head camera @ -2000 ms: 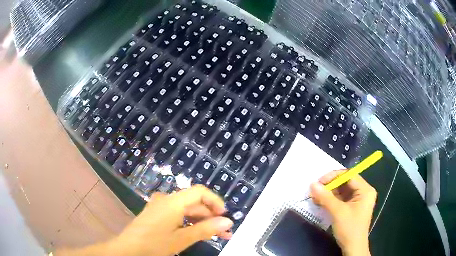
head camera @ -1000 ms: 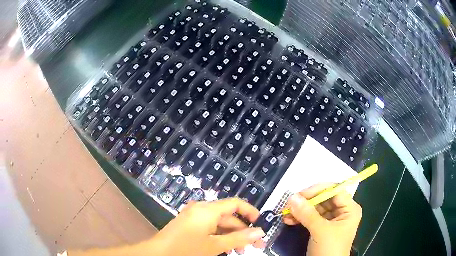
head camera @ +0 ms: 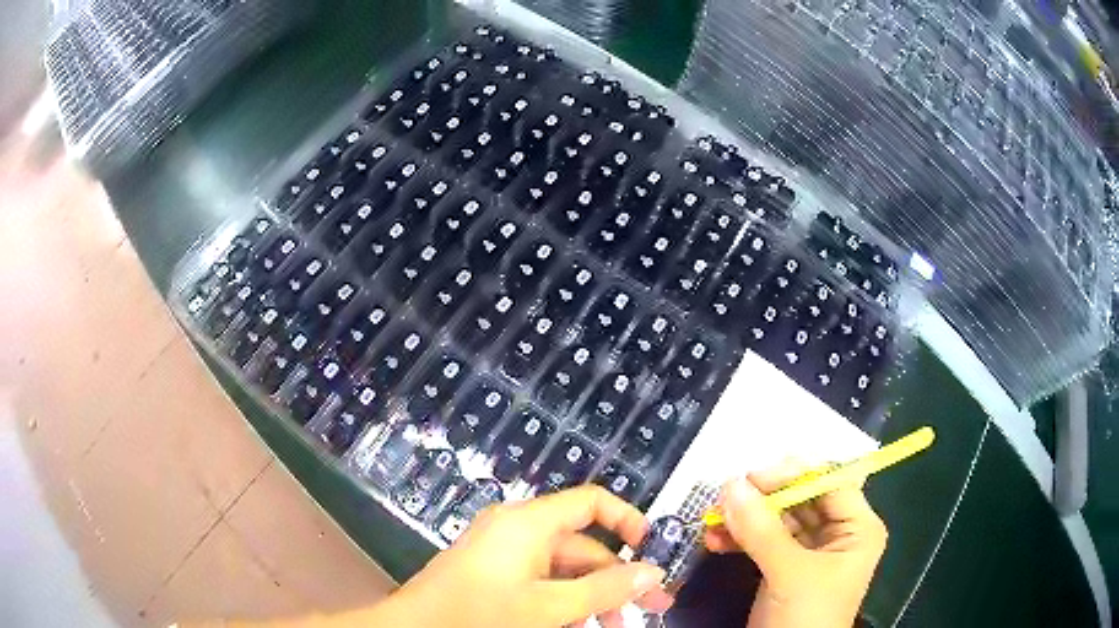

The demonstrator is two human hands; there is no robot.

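My left hand (head camera: 540, 558) holds a small black housing (head camera: 664, 540) between thumb and fingers at the bottom centre. The housing has a pale mark on its face. My right hand (head camera: 804, 540) grips a yellow pen-like tool (head camera: 859, 470), its tip down beside the housing. Whether the tip touches it is too small to tell. A white sheet (head camera: 773, 420) lies under the right hand, with a dark grid of small cells (head camera: 695, 501) partly showing next to the housing. A dark flat object (head camera: 724, 591) is mostly hidden between the hands.
A clear blister tray (head camera: 227, 252) full of black housings fills the middle, with silvery glare at its near edge. Tall stacked clear trays (head camera: 908, 160) stand at the right, another stack (head camera: 135, 61) at the upper left. A pale rail edges the green bench (head camera: 957, 429); pinkish floor lies left.
My left hand has moved right with the housing, over the sheet's edge. My right hand has lowered and moved left, bringing the tool tip to the housing and covering most of the dark object.
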